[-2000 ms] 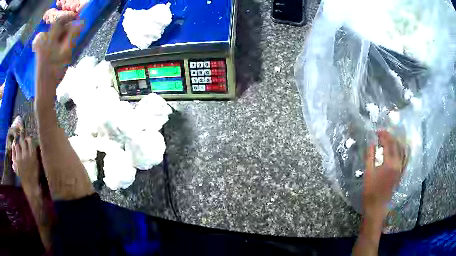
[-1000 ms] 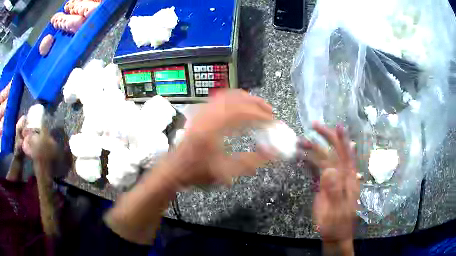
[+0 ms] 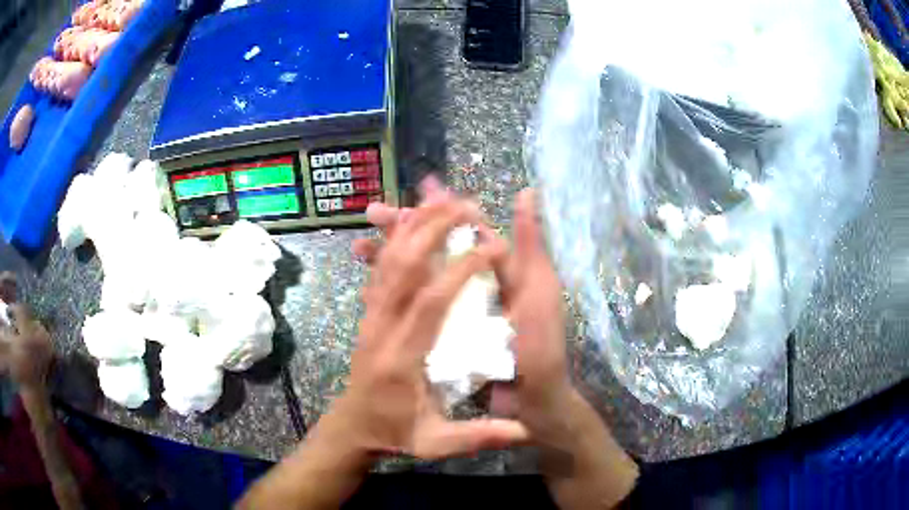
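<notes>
A rough lump of white material (image 3: 470,334) is between my two hands, above the bench right of the piled lumps. My left hand (image 3: 404,334) is on its left side with fingers curled around it. My right hand (image 3: 543,344) is against its right side; its fingers are blurred and point up. White portioned lumps (image 3: 174,299) lie piled left of my hands. The digital scale (image 3: 279,189) has only small white crumbs on its blue pan (image 3: 284,70). The open plastic bag (image 3: 618,299) at the right holds white bulk, crumbs and one separate lump (image 3: 706,314).
A phone (image 3: 494,32) lies behind, between scale and bag. A blue tray (image 3: 75,129) with pink pieces (image 3: 60,78) is at the far left. Yellow strands (image 3: 889,82) show at the far right. Another person's hand (image 3: 25,349) is at the left edge. Blue crates (image 3: 862,468) are lower right.
The lump on the scale pan is gone from it. My hands have come together around a white lump. The view has shifted right, and a separate lump now lies on the bag film.
</notes>
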